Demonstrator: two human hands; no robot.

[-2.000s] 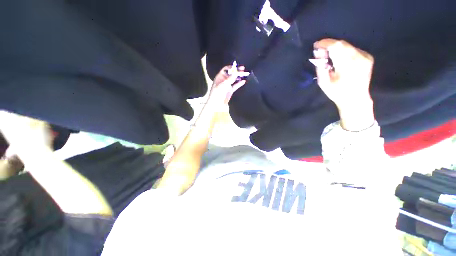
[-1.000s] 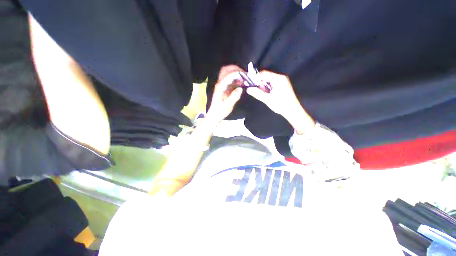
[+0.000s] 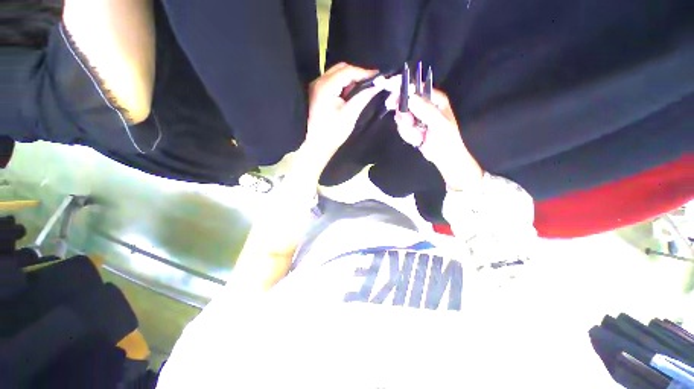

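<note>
A dark navy garment (image 3: 563,83) hangs in front of me and fills the upper part of the view. My left hand (image 3: 339,102) pinches a dark edge of it between thumb and fingers, beside a small pale piece. My right hand (image 3: 430,121) is close beside the left, its fingers curled around thread snips (image 3: 418,82) whose dark pointed blades point up. Glare washes out the fingertips, so what exactly lies between them is hard to tell.
A red garment (image 3: 624,201) edges the dark cloth at right. Another person's arm (image 3: 114,53) is at upper left. Metal stand bars (image 3: 152,254) and piled dark cloth (image 3: 68,311) are at lower left. More folded dark pieces (image 3: 631,349) lie at lower right.
My right hand came in from the right to join my left. The blades now stand upright. The white piece on the upper cloth has left view. The other person's arm moved up.
</note>
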